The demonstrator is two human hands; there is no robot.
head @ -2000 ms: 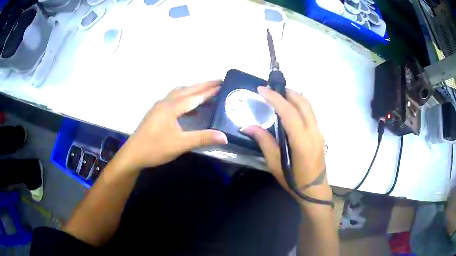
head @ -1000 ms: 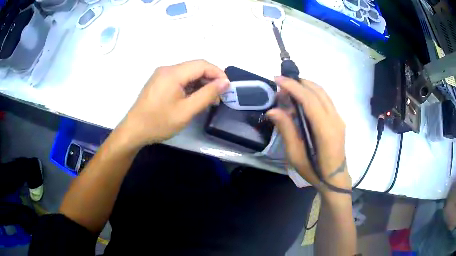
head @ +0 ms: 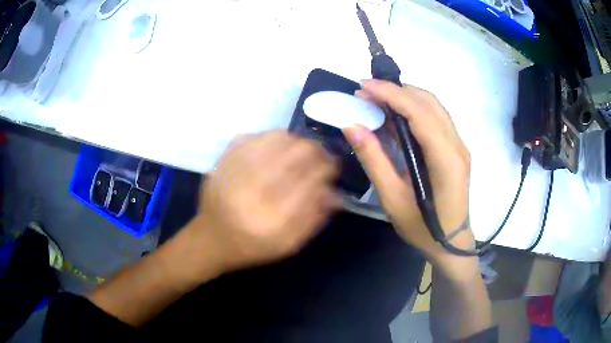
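Observation:
A white oval panel [head: 344, 111] lies over a black housing [head: 323, 82] near the bench's front edge. My right hand [head: 419, 154] holds the panel's right end between thumb and index finger. The same hand also holds the soldering iron [head: 384, 66], its tip pointing up and away from the panel. My left hand [head: 271, 194] is blurred at the housing's lower left; its fingertips are hidden, and I cannot tell if it holds anything.
The soldering station [head: 546, 120] with a red light and black cords stands at the right. Oval panels [head: 141, 31] and bagged units [head: 33, 40] lie at the back left. A blue bin [head: 529, 28] is at the back right. A blue crate [head: 139, 228] sits below the bench.
The oval panel has turned from its grey-rectangle face to a plain white face. My left hand has left the panel's left end and moved down towards me. My right hand keeps the iron.

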